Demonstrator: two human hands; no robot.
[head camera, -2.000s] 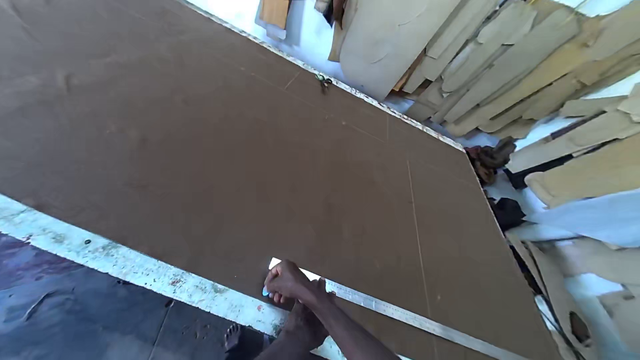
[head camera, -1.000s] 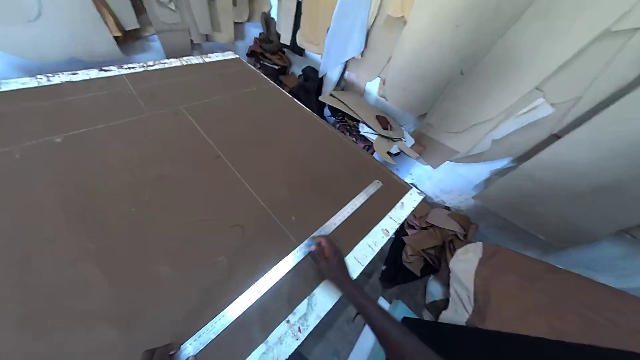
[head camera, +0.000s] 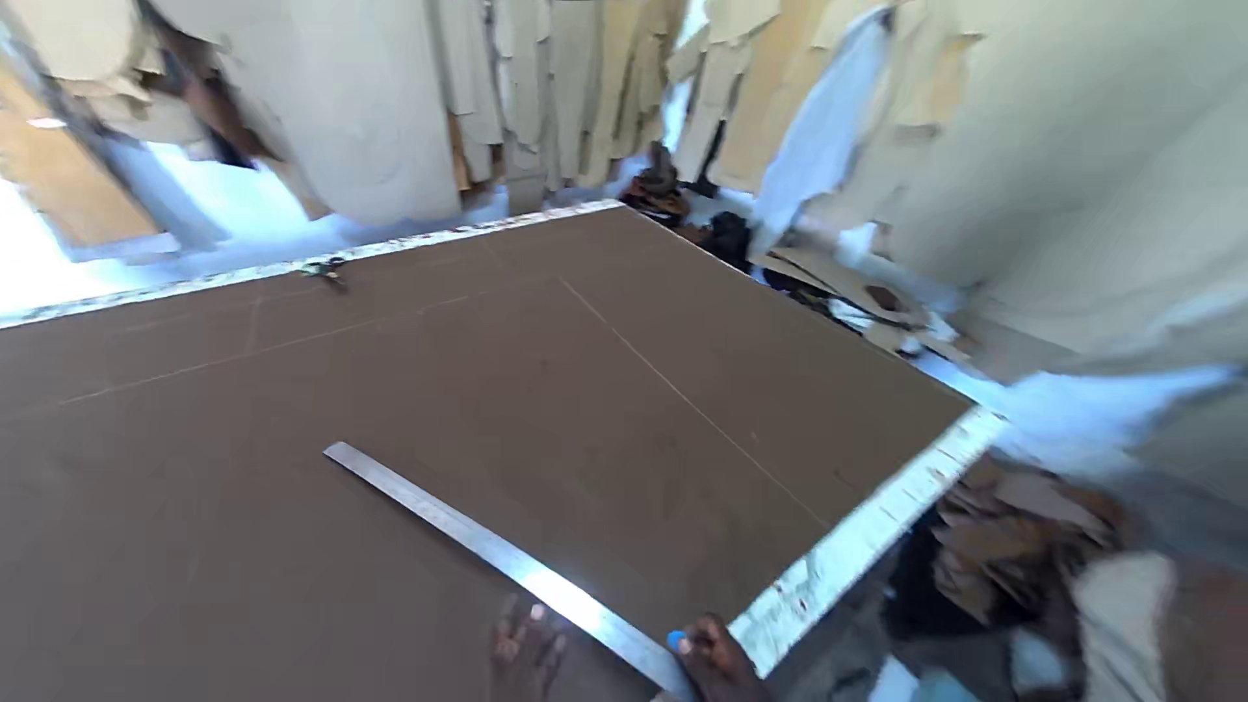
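A long metal ruler (head camera: 507, 561) lies on brown fabric (head camera: 439, 390) spread over a table, running from mid-left down to the near edge. My left hand (head camera: 526, 648) rests on the fabric just left of the ruler, its fingers apart. My right hand (head camera: 717, 655) is at the ruler's near end, with a small blue object (head camera: 676, 640), perhaps chalk, pinched in its fingers. Pale straight lines mark the fabric, one of them beyond the ruler to the right. Scissors (head camera: 327, 271) lie by the far table edge.
The white, stained table edge (head camera: 868, 522) shows at the right. Brown scraps (head camera: 1014, 536) are heaped below it. Dark cloth and cut pieces (head camera: 848, 292) lie past the far right side. Large card-like patterns (head camera: 546, 88) hang along the wall.
The ruler has swung from running toward the right table corner to lying across the fabric, its near end by the table edge. My left hand has come into fuller view beside it. The view has turned.
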